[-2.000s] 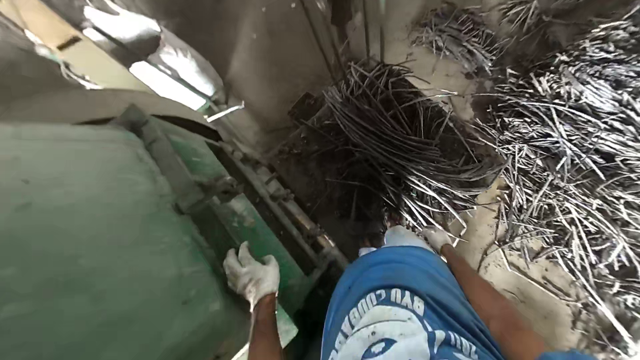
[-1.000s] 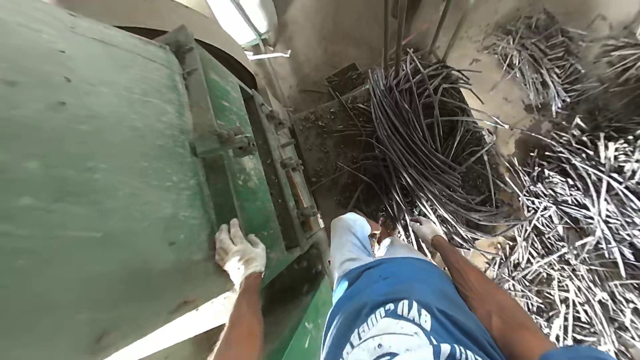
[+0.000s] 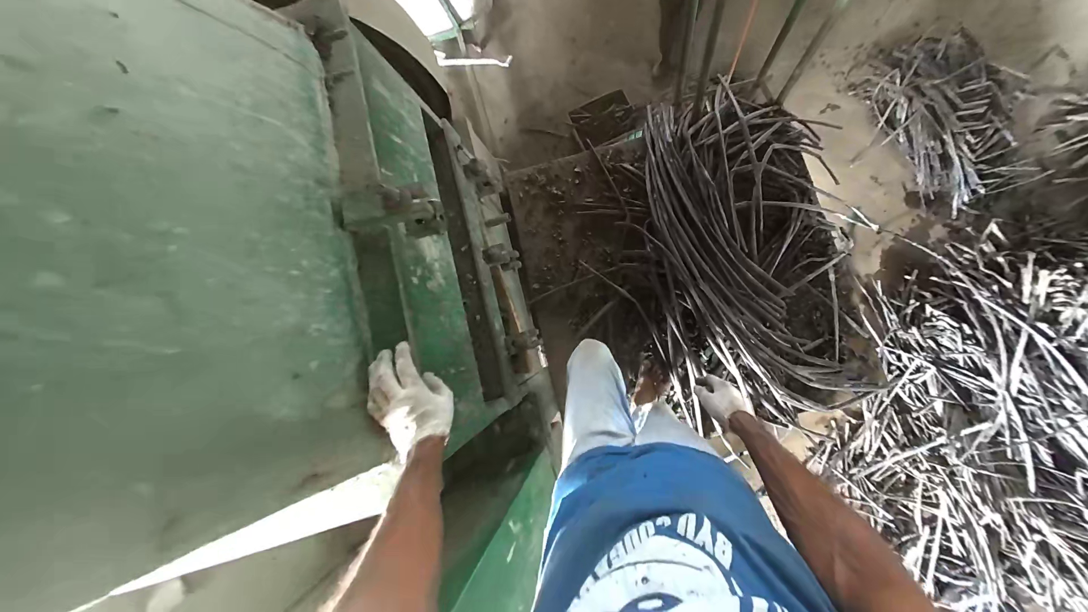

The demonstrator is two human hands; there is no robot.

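Observation:
My left hand [image 3: 410, 401], in a whitish work glove, rests with spread fingers on the edge of a large green painted metal machine housing [image 3: 195, 229]. My right hand [image 3: 721, 399], also gloved, is low beside my right leg, at the near end of a heap of long dark strips [image 3: 722, 229], which look like cable or rubber. Whether its fingers hold any strip cannot be told. Bolted brackets [image 3: 501, 255] run along the machine's side, between my left hand and the heap.
A large pile of cut, greyish strips [image 3: 969, 425] covers the floor at right. A smaller pile [image 3: 943, 119] lies at the upper right. Upright rods [image 3: 701, 51] stand behind the dark heap. A dark flat piece [image 3: 602, 115] lies near the machine.
The view has swung toward the left since two seconds ago. My left hand stays on the machine edge, and my right hand stays low beside the dark heap. One leg has come into view.

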